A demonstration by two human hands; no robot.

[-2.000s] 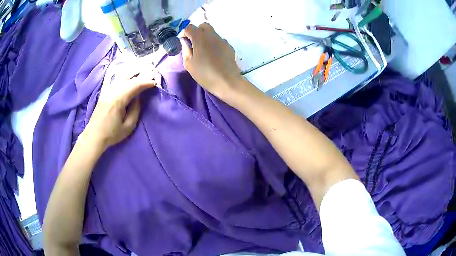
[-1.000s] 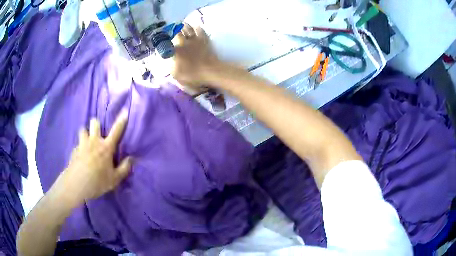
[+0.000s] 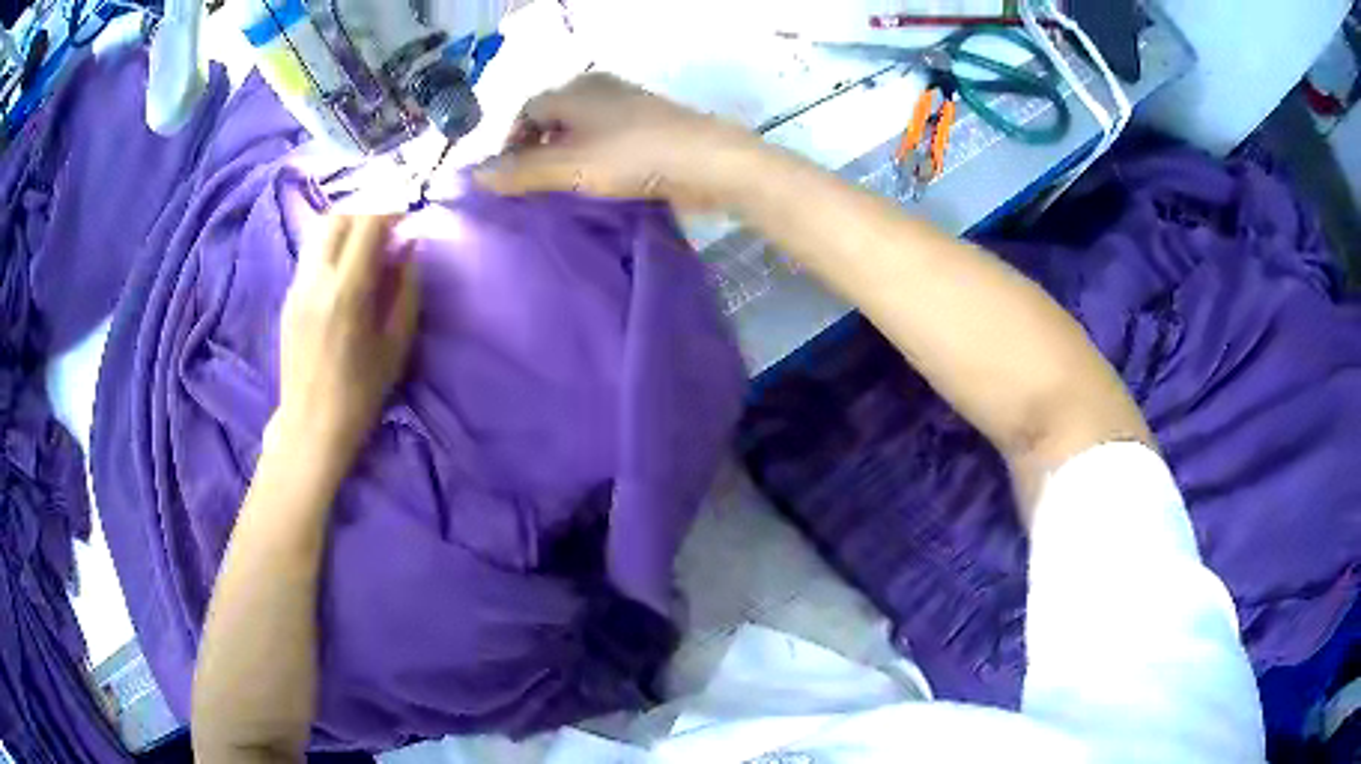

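Note:
The purple garment [image 3: 508, 343] spreads from the needle area over the table edge and the lap. The sewing machine head [image 3: 336, 67], with a dark round knob, stands at the upper left over a bright glow. My left hand [image 3: 351, 306] is on the cloth just in front of the needle area, fingertips at its upper edge. My right hand [image 3: 590, 142] is right of the needle area, fingers at the cloth's upper edge and slightly blurred. Glare hides the presser foot and the exact hold of both hands.
Orange-handled snips [image 3: 925, 135] and green-handled scissors [image 3: 1008, 90] lie at the upper right, beside a white cord [image 3: 1087, 75]. A printed scale [image 3: 761, 269] runs along the table front. Purple piles lie at the right [image 3: 1179, 418] and far left [image 3: 112, 194].
My left hand has moved up from the spread cloth to the needle area. My right hand has moved from beside the knob to the cloth's upper edge. The cloth has shifted and bunched.

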